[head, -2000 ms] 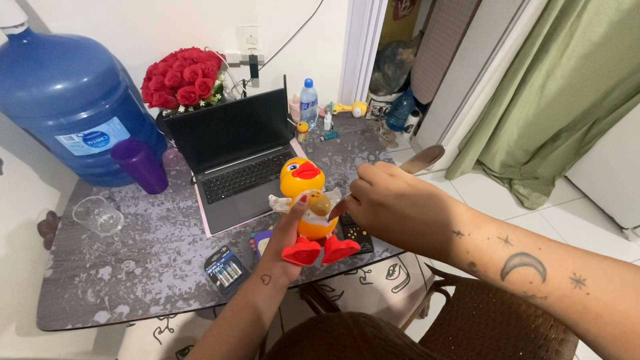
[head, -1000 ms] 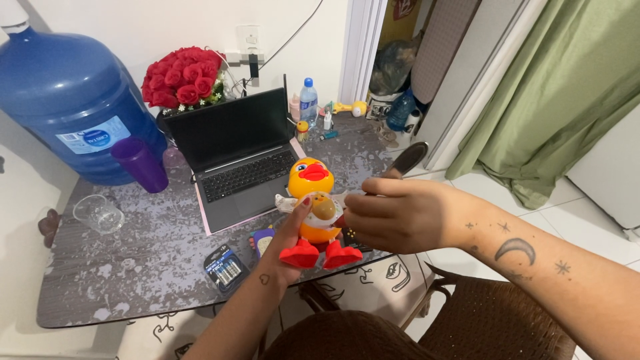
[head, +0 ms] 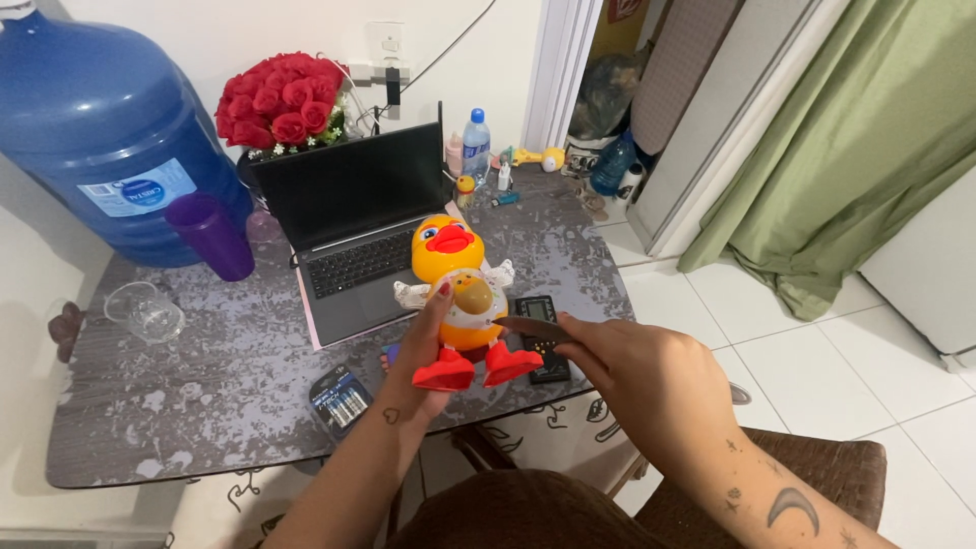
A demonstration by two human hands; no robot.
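Note:
A yellow plastic toy duck with a red bill, red feet and pale wings is held upright, facing me, in my left hand, whose thumb lies on the duck's clear belly cover. My right hand grips a metal knife; its tip meets the lower right edge of that belly cover. Part of the knife is hidden in my fist, and a rounded metal end shows beyond the hand. Behind the knife a black handheld game lies on the table. A pack of batteries rests left of my left wrist.
An open laptop stands behind the duck on the patterned table. Around it are a purple cup, a clear glass, a large blue water jug, red roses and a small bottle. A woven chair is at right.
The knife has turned: its blade pointed away to the upper right one second ago, and now its tip touches the duck's belly cover. My left hand still holds the duck.

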